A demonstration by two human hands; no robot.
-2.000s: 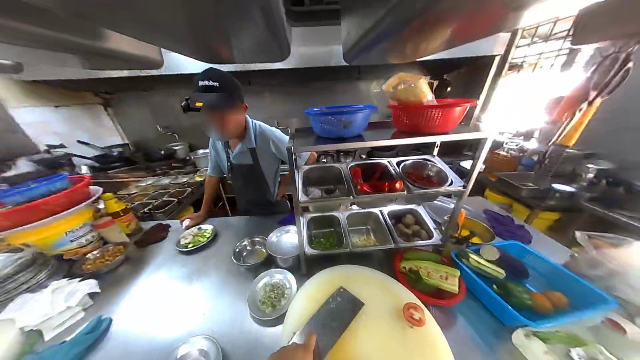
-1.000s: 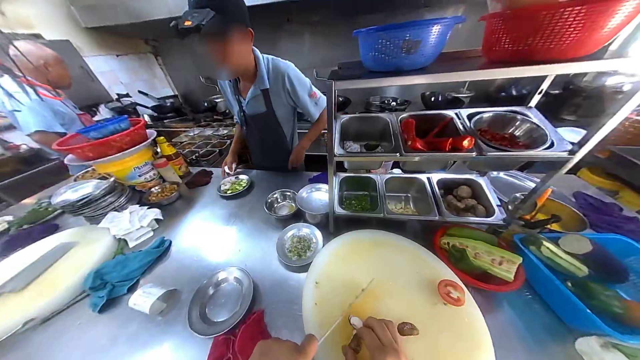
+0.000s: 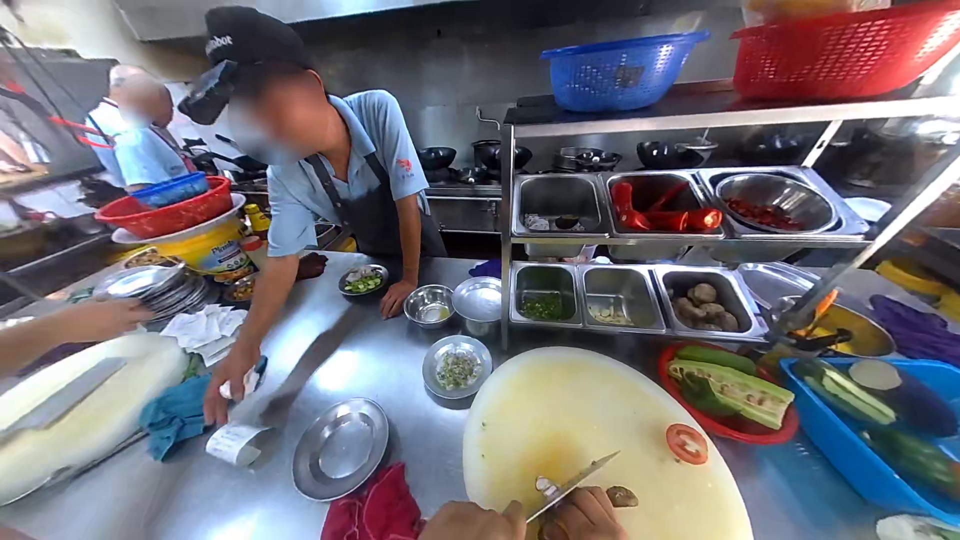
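My left hand [image 3: 474, 521] is closed on the handle end of a kitchen knife [image 3: 576, 484], low on the round cutting board [image 3: 559, 397]. Its blade slants up to the right. Just right of it, my right hand [image 3: 589, 514] has its fingers curled down over a brown mushroom-like piece, mostly hidden. A small pale cut piece [image 3: 545, 486] lies left of the blade, and a brown piece [image 3: 622, 496] lies beyond my right fingers. A tomato slice [image 3: 686, 443] rests near the board's right side. A metal dish of chopped greens [image 3: 457, 367] stands behind the board.
Across the counter a person [image 3: 337, 172] reaches to paper slips beside a teal cloth [image 3: 178, 412]. An empty metal plate [image 3: 340, 448] and a red cloth [image 3: 379, 510] lie left. A rack with metal pans [image 3: 619, 296] stands behind; a blue tray [image 3: 832, 435] sits right. Another person's hand [image 3: 109, 322] is far left.
Two seconds ago a wide cleaver was over the board; a narrower blade is there now. The person opposite has leaned forward and reached toward the paper slips. Another hand has appeared at far left.
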